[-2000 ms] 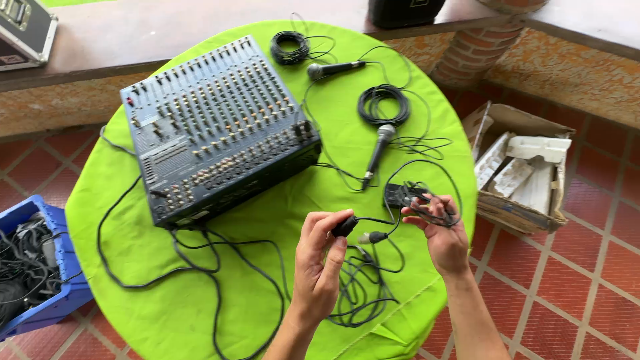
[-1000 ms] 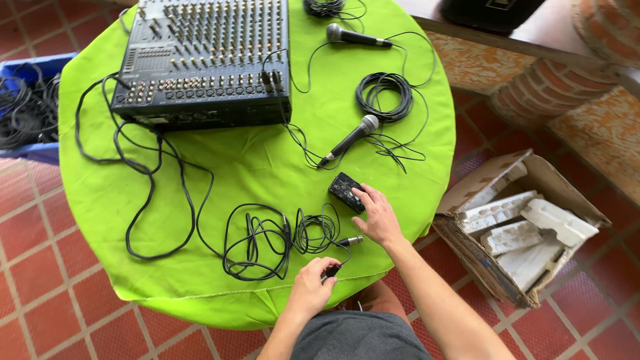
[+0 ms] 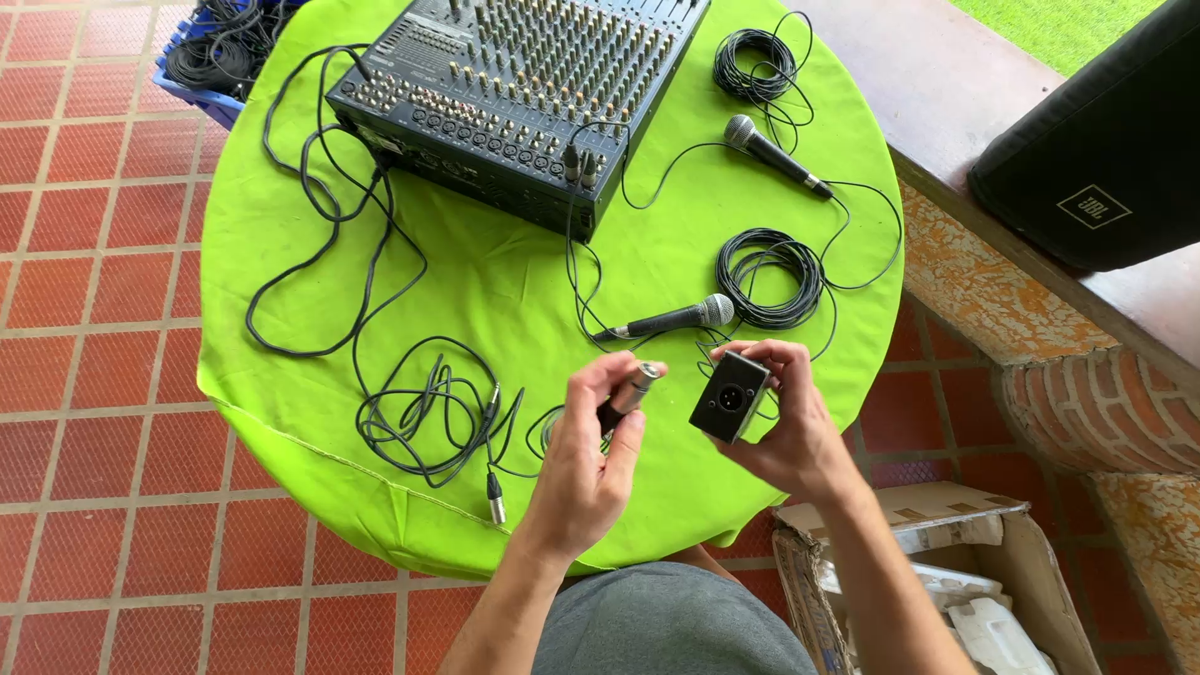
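Observation:
My left hand [image 3: 586,459] grips an XLR cable connector [image 3: 630,396], its silver end tilted up. My right hand [image 3: 783,422] holds a small black box [image 3: 729,397], likely a DI box, with a round three-pin XLR socket facing me. The connector and the box are apart, side by side over the table's near edge. A microphone [image 3: 666,321] lies just beyond them, and another microphone [image 3: 773,155] farther back. Left of my left hand lies a loosely coiled cable [image 3: 422,412] beside an XLR plug [image 3: 495,497]. The audio mixer [image 3: 525,103] stands at the back with cables plugged in.
A green cloth [image 3: 487,281] covers the round table. Coiled black cables [image 3: 771,279] lie at its right. A black JBL speaker [image 3: 1097,141] stands on a ledge [image 3: 975,103]. Below right is a cardboard box [image 3: 1041,581] with white foam pieces; a blue crate [image 3: 211,101] of cables sits back left.
My right hand, on the black box on the table a second ago, now holds it raised. My left hand has come up beside it with the connector.

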